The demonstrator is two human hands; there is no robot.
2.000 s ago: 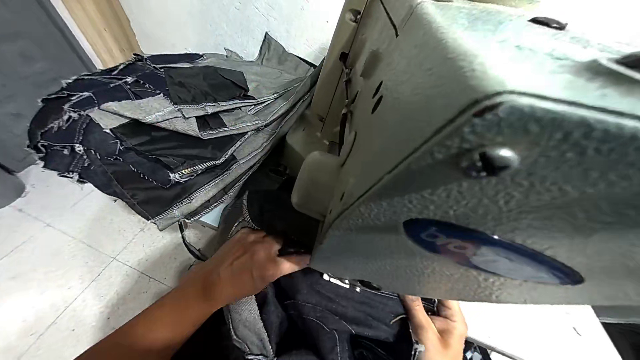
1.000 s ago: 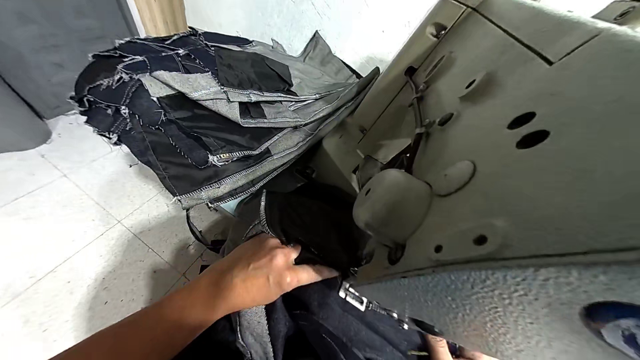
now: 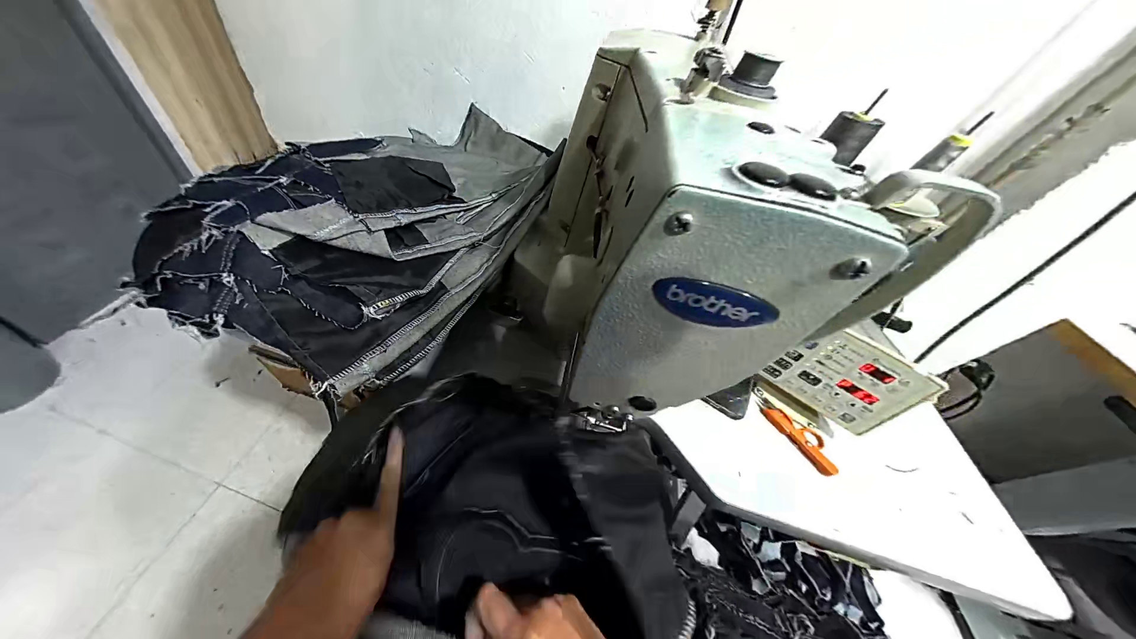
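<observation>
A dark denim garment (image 3: pixel 497 497) lies under the presser foot (image 3: pixel 603 419) of a Brother industrial sewing machine (image 3: pixel 710 355). My left hand (image 3: pixel 346 550) is at the garment's left side, its index finger extended along the cloth near the edge; whether it pinches any fabric cannot be told. At the bottom centre, my right hand (image 3: pixel 532 617) has its fingers curled on the front part of the garment, close to the curved stitching, and is partly cut off by the frame edge.
A heap of dark denim pieces (image 3: pixel 355 240) rests behind left. Orange thread snips (image 3: pixel 799 439) and a control panel (image 3: pixel 848 377) sit on the white table (image 3: pixel 887 497). Black thread spools (image 3: pixel 754 71) stand atop the machine. Denim scraps (image 3: pixel 772 577) lie below the table edge.
The view has pulled back, showing the whole machine head. My left hand has moved away from the presser foot area, and my right hand has come to the near part of the garment.
</observation>
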